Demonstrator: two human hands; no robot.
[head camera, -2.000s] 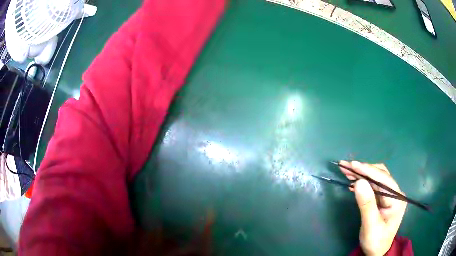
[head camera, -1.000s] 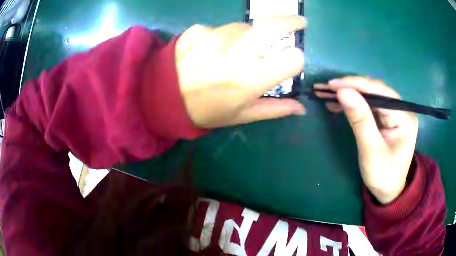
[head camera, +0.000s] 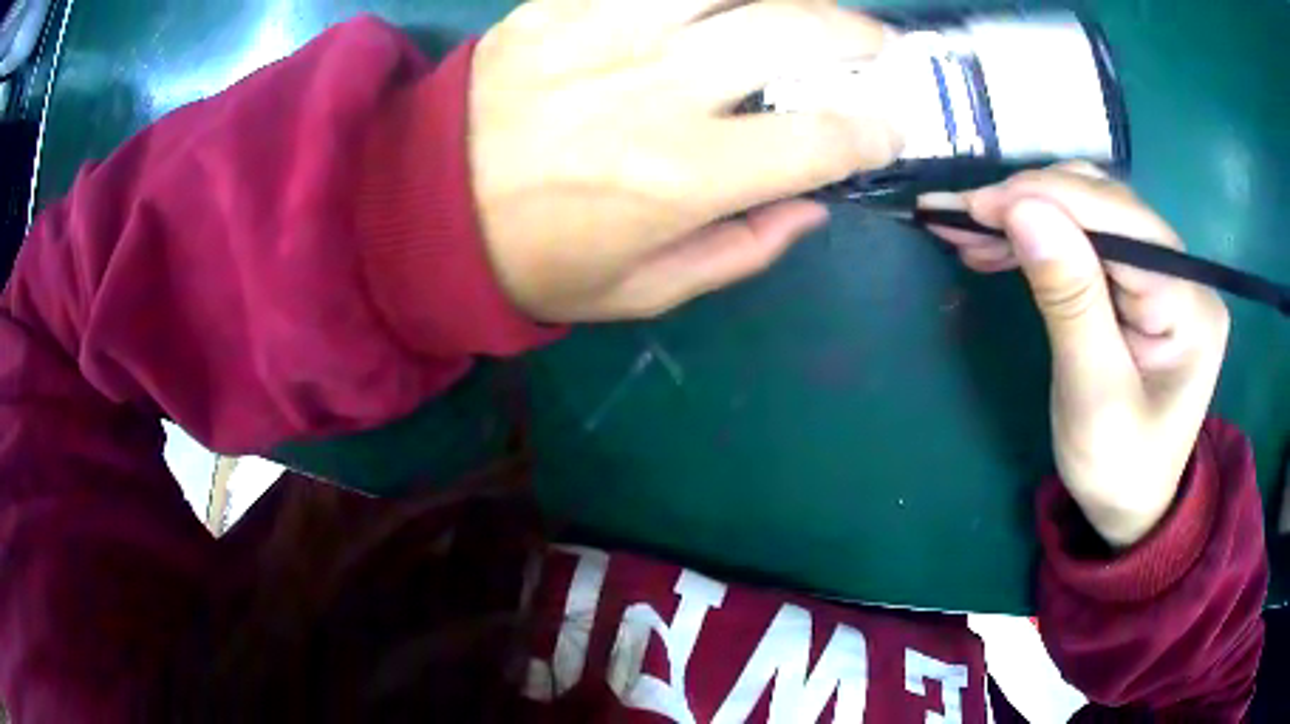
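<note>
An opened phone assembly (head camera: 1047, 92) lies sideways on the green table at the top, pale inside with a black rim and a dark and blue band across it. My left hand (head camera: 665, 156) rests over its left part with fingers spread and hides that end. My right hand (head camera: 1096, 269) holds dark tweezers (head camera: 1181, 265) like a pen. The tweezer tips are at the phone's near edge, close to my left fingertips. Whether the tips hold a small part cannot be seen.
The glossy green table (head camera: 792, 424) has its near edge in front of my sweatshirt (head camera: 764, 658). A pale folded piece (head camera: 219, 478) shows at the lower left edge. Dark items and a pale line are at the far left.
The phone has turned from upright to sideways, its visible end now pointing right. My left hand has moved slightly up and left. The tweezer tips have moved up to the phone's near edge.
</note>
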